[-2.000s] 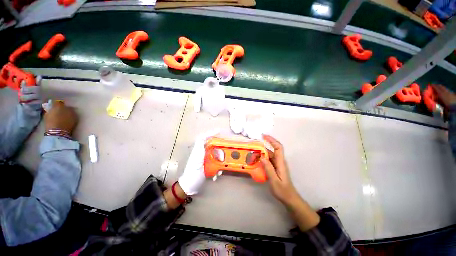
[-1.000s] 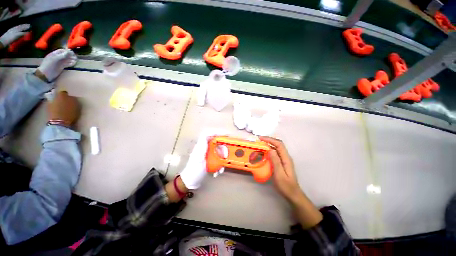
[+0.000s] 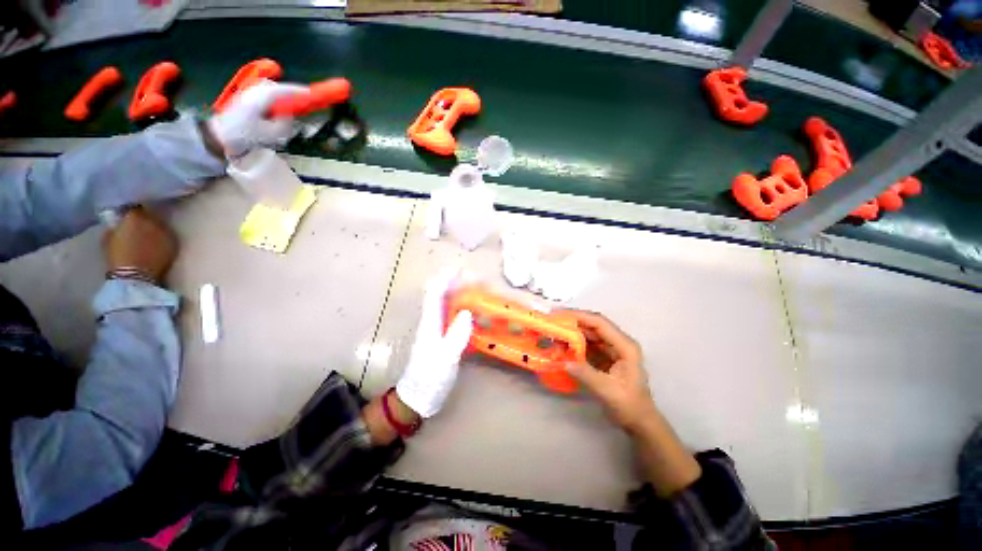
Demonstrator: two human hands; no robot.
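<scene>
An orange controller shell [image 3: 517, 336] is held between my two hands above the bench, tilted down towards the right. My left hand [image 3: 436, 350], in a white glove, grips its left end with the thumb over the front. My bare right hand [image 3: 612, 366] holds its right end. The left end of the shell is slightly blurred. A white bottle [image 3: 468, 205] with its round clear lid open stands near the belt edge. A crumpled white cloth [image 3: 549, 269] lies on the bench just beyond the shell.
Several orange shells lie on the green belt [image 3: 603, 129]. A metal post [image 3: 883, 161] rises at the right. At the left, a neighbour's gloved hand [image 3: 253, 118] holds a shell over the belt. A clear bottle [image 3: 267, 178], yellow pad [image 3: 278, 221] and white stick [image 3: 209, 313] are there.
The shell in my hands has tilted and turned, its right end lower. The neighbour's gloved hand has moved right and taken hold of a shell. The shells on the belt have shifted left.
</scene>
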